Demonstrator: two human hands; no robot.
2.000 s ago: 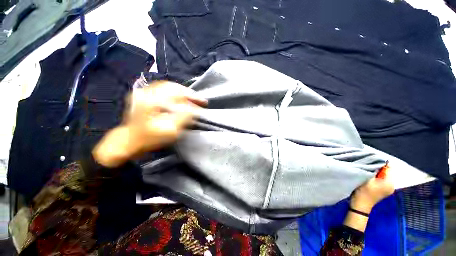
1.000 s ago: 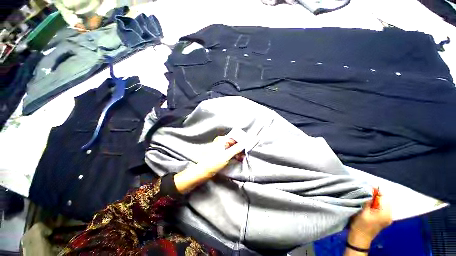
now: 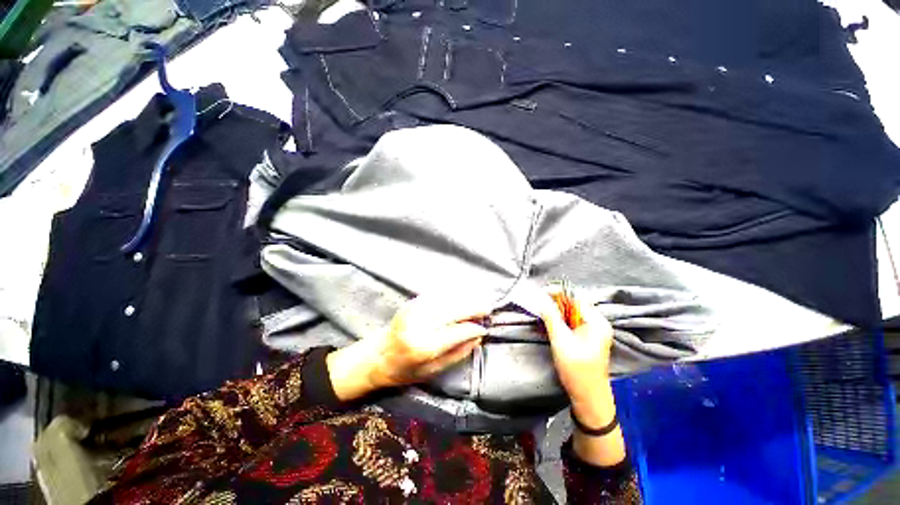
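Observation:
A denim garment lies bunched at the table's near edge with its pale grey wrong side (image 3: 434,207) up. A raised seam runs down its middle. My left hand (image 3: 419,340) pinches the grey cloth beside the seam. My right hand (image 3: 580,345) holds the cloth just right of the seam, close to my left hand. The orange-red thread snips (image 3: 566,308) show at the right hand's fingers; their blades are hard to make out.
A sleeveless dark denim garment (image 3: 89,256) lies left under a blue hanger (image 3: 176,138). A long dark denim garment (image 3: 691,128) lies behind. Lighter denim (image 3: 94,69) is at the far left. Blue crates (image 3: 720,424) stand at the lower right, below the white table (image 3: 770,321).
My right hand has moved left with the snips, from the garment's right end to the seam. My left hand stays near the seam, now lower in view. The camera view has shifted.

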